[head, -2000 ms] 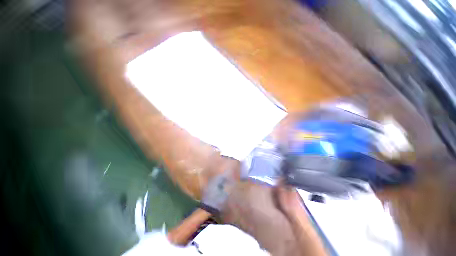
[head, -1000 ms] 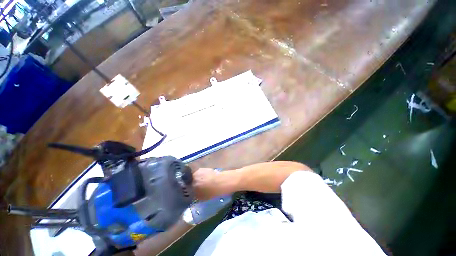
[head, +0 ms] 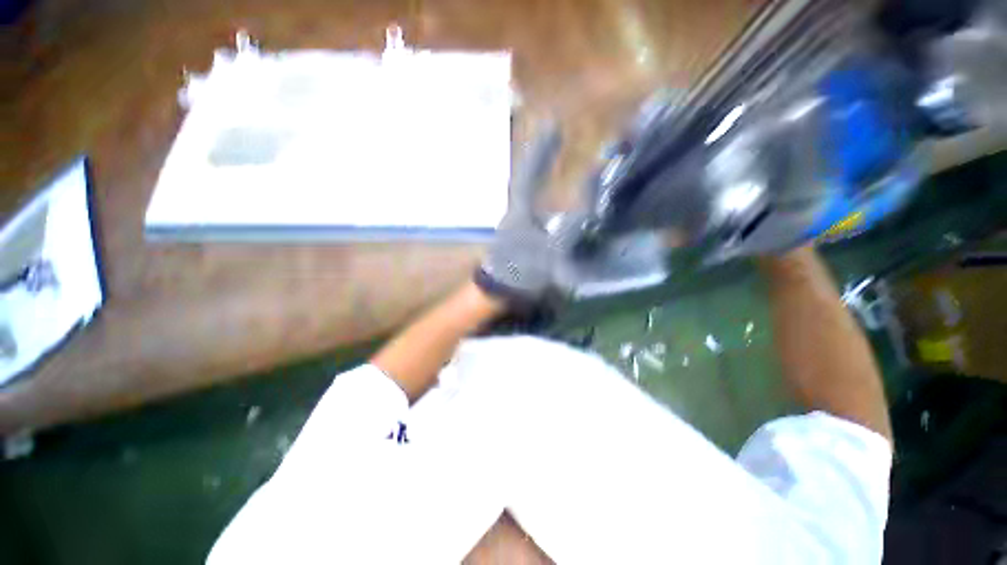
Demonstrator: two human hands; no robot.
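Note:
The cutting machine [head: 861,132], with blue and dark motor housing, is tilted at the upper right and blurred. Its silver base plate [head: 624,268] points toward my left hand. My right hand [head: 782,256] is at the housing's near side, mostly hidden behind it, and seems to grip it. My left hand [head: 521,252], in a grey glove with a dark cuff, has its thumb raised and fingers apart at the plate's end; contact is unclear. A white-topped fabric lay [head: 342,155] with a blue-grey front edge lies just left of the glove.
Silver clamps [head: 393,42] sit at the lay's back edge. Another white-topped stack [head: 44,270] lies at the far left of the brown table [head: 276,292]. White scraps litter the green floor [head: 707,381]. A brown box [head: 958,320] with yellow tape stands at the right.
The view has swung round. The machine has moved from the left of the picture to the upper right, past the lay's right end. My left glove shows clearly between lay and machine.

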